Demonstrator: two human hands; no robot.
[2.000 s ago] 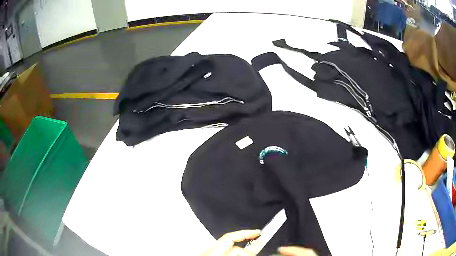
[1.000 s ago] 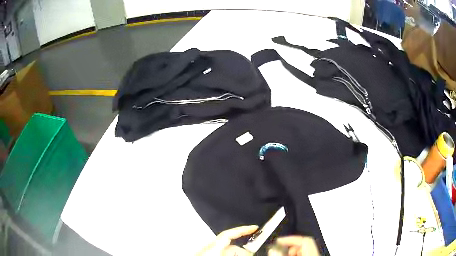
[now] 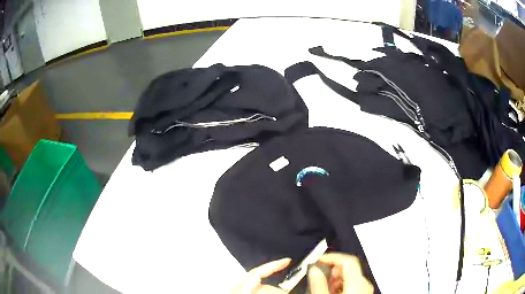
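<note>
A black fabric bag point(image 3: 265, 201) lies flat on the table in front of me, with a white label point(image 3: 279, 164) and a pale-blue curved mark point(image 3: 311, 174) on it. My left hand point(image 3: 262, 278) is at the bottom edge, cut off, its fingers on the bag's lower part beside a pale strip point(image 3: 315, 254). My right hand point(image 3: 341, 274) is at the strip's right side, its thumb and fingers pinched on a small dark, blurred piece. The black strap point(image 3: 339, 221) runs down behind my right hand. Thread snips point(image 3: 400, 153) lie by the bag's right end.
More black bags lie at the rear left point(image 3: 219, 112) and heaped at the right point(image 3: 429, 97). An orange cone point(image 3: 502, 179) and a blue tray point(image 3: 509, 221) stand at the right. A green crate point(image 3: 52, 201) is at the left beyond the white table point(image 3: 138, 229).
My right hand has come up from the bottom edge to the pale strip and now shows more fully. My left hand has stayed in about the same place. The bags have not clearly moved.
</note>
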